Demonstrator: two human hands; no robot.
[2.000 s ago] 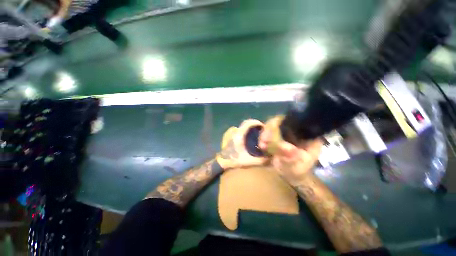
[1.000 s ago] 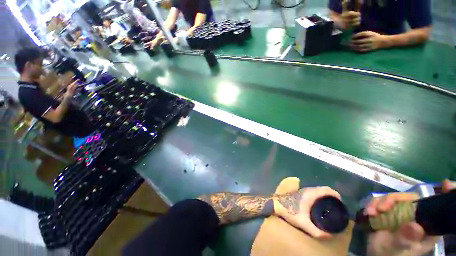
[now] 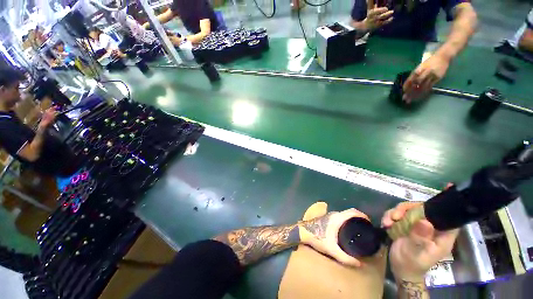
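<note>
My left hand [image 3: 330,236] holds a black cylindrical housing [image 3: 359,237] with its round end facing up and towards me, above the tan cardboard pad [image 3: 333,277]. My right hand [image 3: 418,245] is closed around the yellowish wrap at the lower end of the black electric screwdriver [image 3: 473,201]. The screwdriver lies slanted, its tip end pointing left at the housing's right side. The bit is too dark and small to make out, so I cannot tell if it touches the housing.
The screw feeder [image 3: 482,251] is at the lower right. Beyond the pale belt edge [image 3: 292,156], black housings [image 3: 486,105] stand on the green belt. A person across the belt has a hand on another housing [image 3: 401,89]. Black trays [image 3: 125,140] with dark parts fill the left. More people are behind.
The view has shifted right, so my hands appear further left. The screwdriver shows more fully and the feeder has come into view. The person opposite has reached onto a housing on the belt.
</note>
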